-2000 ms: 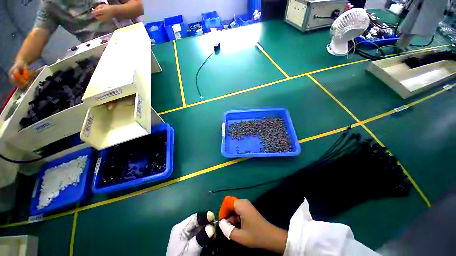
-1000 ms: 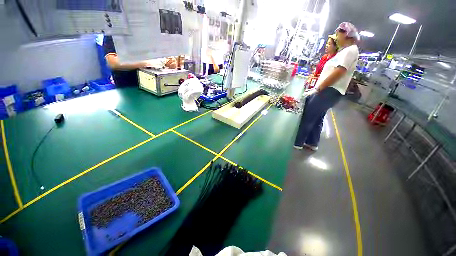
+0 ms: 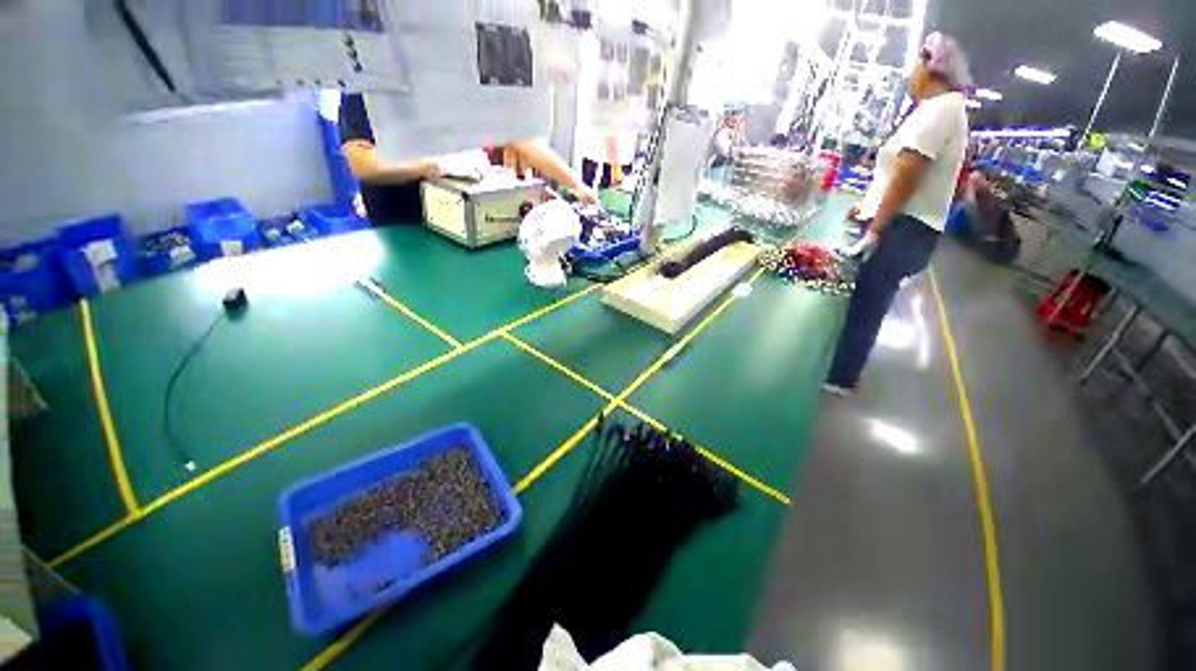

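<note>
Neither of my hands is in the picture. Only a white sleeve point(image 3: 656, 651) shows at the bottom edge. A bundle of black cables point(image 3: 603, 537) lies on the green mat in front of me, its ends fanned out away from me. A blue parts tray point(image 3: 299, 596) with small grey-brown metal parts point(image 3: 453, 505) stands left of the bundle. One loose black cable with a black block point(image 3: 235, 299) at its end lies farther left on the mat.
A cream tray point(image 3: 666, 304) holds black cables at the far side. A white fan point(image 3: 547, 239) stands beside a metal-edged case point(image 3: 472, 212). A person point(image 3: 905, 197) stands in the grey walkway point(image 3: 905, 524). Another person's arm point(image 3: 394, 168) reaches behind the case. Blue bins point(image 3: 99, 252) line the back left.
My view has swung right from the bins at left to the walkway. Both hands have left the picture. Since one second ago the view has turned slightly back left, and only one walkway person shows clearly.
</note>
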